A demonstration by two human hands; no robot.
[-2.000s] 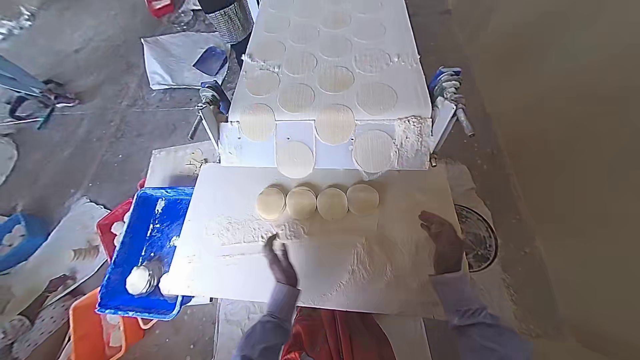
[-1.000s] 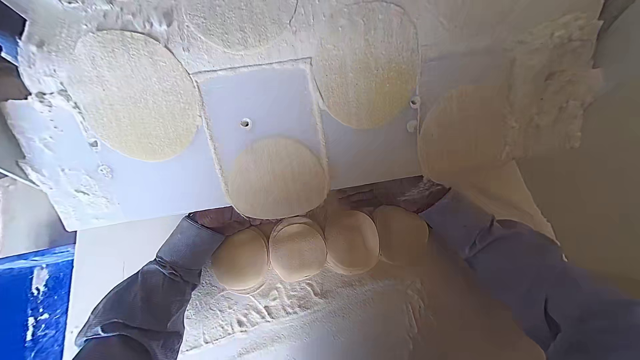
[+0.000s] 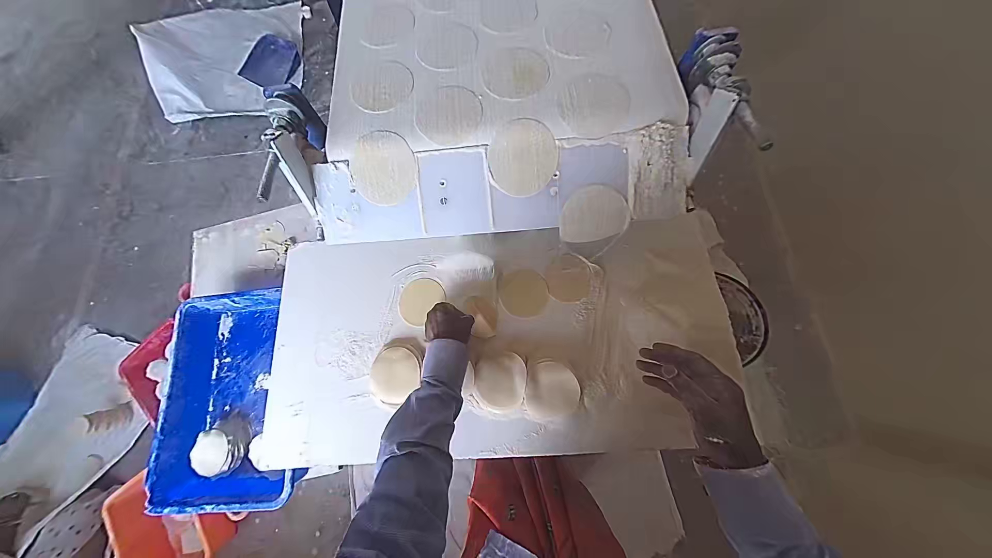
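Observation:
My left hand (image 3: 449, 322), its fingers curled, touches or hovers at a round dough disc (image 3: 480, 316) on the floured board (image 3: 310, 341); whether it grips the disc cannot be told. Beside it lie another disc (image 3: 422, 301) and two more to the right. Nearer me is a row of stacked discs (image 3: 500, 381), partly hidden by my left forearm. My right hand (image 3: 694, 387) is over the board's right part, fingers apart, holding nothing. Beyond the board, dough discs (image 3: 523, 156) lie on the machine's belt and its front plate (image 3: 457, 194); one disc (image 3: 594, 213) hangs at the plate's edge.
A blue plastic tray (image 3: 178, 403) with dough pieces (image 3: 211, 453) stands left of the board, above red and orange containers (image 3: 155, 519). Clamps with handles (image 3: 287, 116) flank the belt. A white sheet (image 3: 186, 62) with a blue scoop-like piece lies on the floor. A round rim shows at right.
The view has moved back from a close look at the plate. Both hands have left the row of stacks beneath the plate's edge. Stacks now lie nearer me, with separate discs beyond them.

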